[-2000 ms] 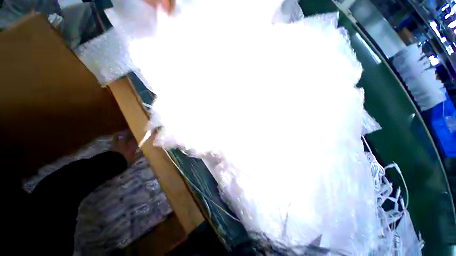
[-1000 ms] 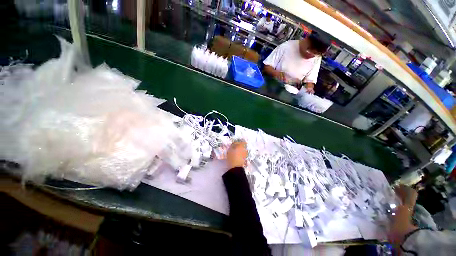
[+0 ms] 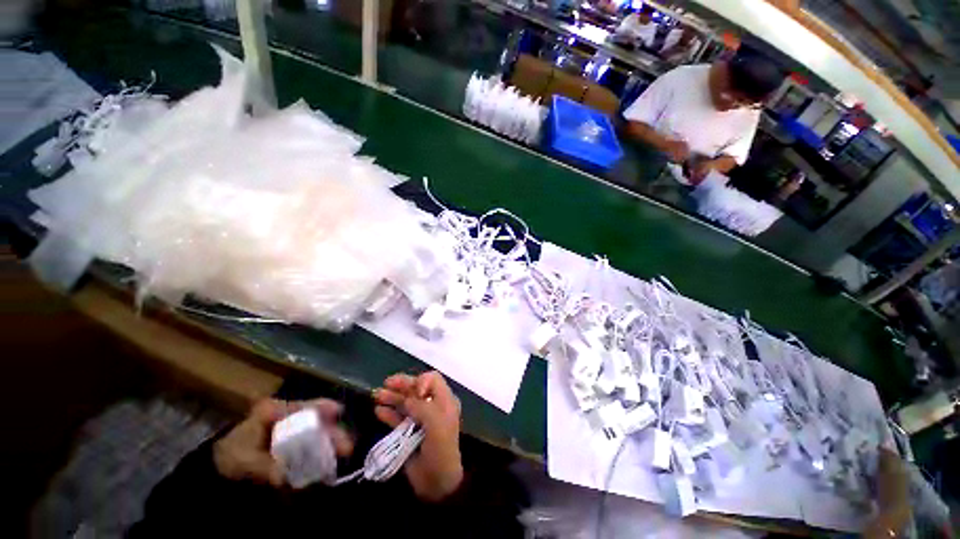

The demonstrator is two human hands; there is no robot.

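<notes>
A white adapter [image 3: 302, 448] is in my left hand [image 3: 253, 442] at the lower left, in front of my body; its edges are slightly blurred. Its coiled white cable [image 3: 393, 451] runs to my right hand [image 3: 432, 426], which holds the bundle between thumb and fingers. A pile of milky bubble bags [image 3: 242, 221] lies on the green bench beyond my hands. A heap of white adapters with cords [image 3: 674, 390] lies on white sheets [image 3: 574, 463] to the right, and a smaller heap [image 3: 474, 263] lies beside the bags.
A carton edge [image 3: 168, 347] is at lower left, with greyish bundles [image 3: 126, 453] inside. Across the green conveyor [image 3: 411, 137] are a blue bin [image 3: 582, 134], upright white parts [image 3: 503, 107] and a person in a white shirt [image 3: 690, 111]. Another person's blurred hand [image 3: 893, 495] is at lower right.
The view has swung from the carton to the bench. My right hand has moved back from the heap towards my body. Both hands now hold an adapter and its cable.
</notes>
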